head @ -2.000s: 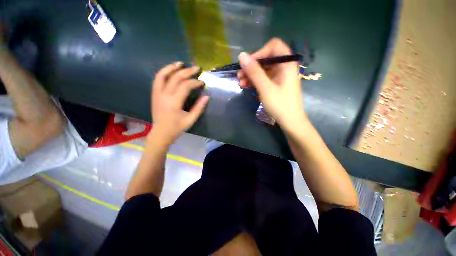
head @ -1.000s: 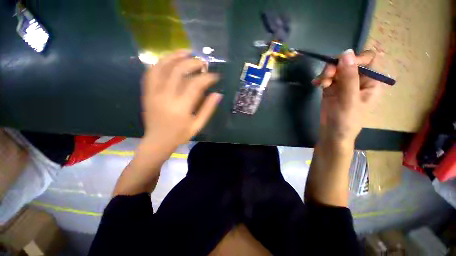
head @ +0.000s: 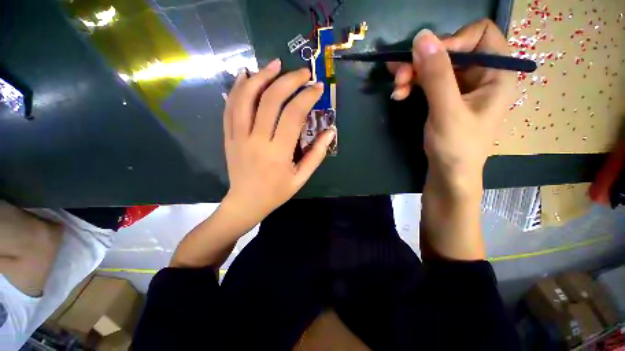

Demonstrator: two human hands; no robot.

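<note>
A circuit board assembly with a blue section and a speckled silvery lower end lies on the dark green bench. An orange-gold flex cable bends out from its right side. My left hand rests over the assembly's left side, fingertips on the blue section and thumb on the silvery end. My right hand holds black tweezers like a pen. Their points are at the gold strip on the blue section. Whether a piece is between the points is too small to tell.
A tan board dotted with red and white specks lies at the right. Clear film with a yellow tape band lies at the left. Another assembly is at the left edge. A person's arm and cardboard boxes show lower left.
My left hand has come down onto the assembly, which now stands more upright in view. The tweezer points have moved from near the flex cable to the blue section's gold strip.
</note>
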